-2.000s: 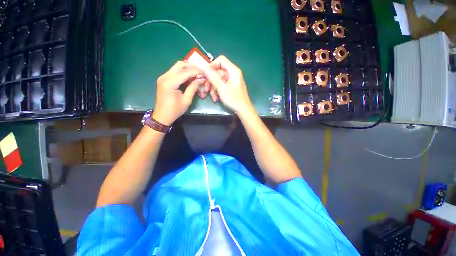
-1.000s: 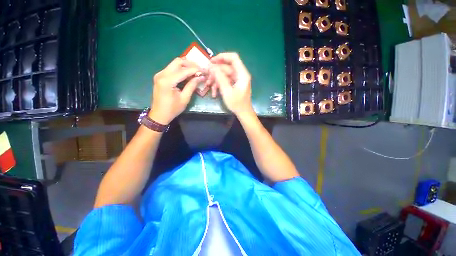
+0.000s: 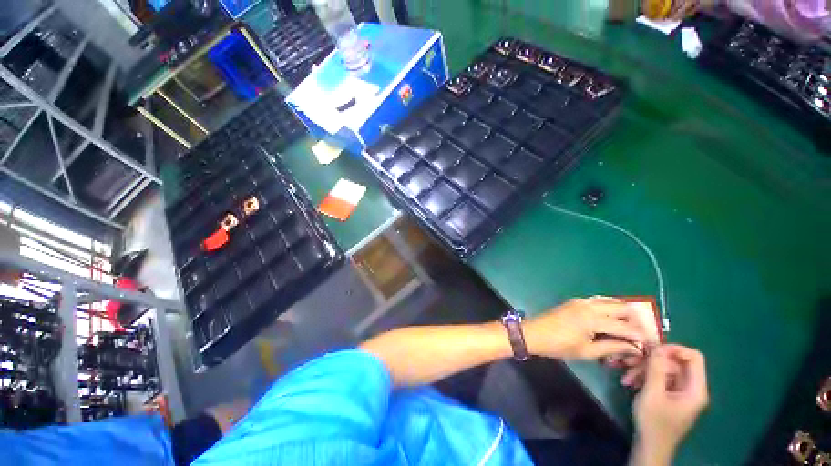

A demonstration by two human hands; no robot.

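Observation:
A small white pad in a red-brown frame lies on the green bench at the lower right, partly covered by my hands. My left hand, with a watch at the wrist, is at the pad's near left edge, fingers bent together. My right hand is at the pad's lower side, fingertips close to the left ones. Whatever is between the fingertips is hidden or too small to tell. A thin pale cable curves to the pad's corner. A small black block lies near its other end.
A black pocketed tray with copper-coloured parts in its far row is beyond my left arm. Another tray holds two copper parts and a red piece. A blue box carries papers and a bottle. Copper parts show lower right. Another person's sleeve is top right.
The view has swung to my left and tilted up, showing the left trays, blue box and racks. The copper-filled right tray is mostly out of view. Both hands remain together at the pad.

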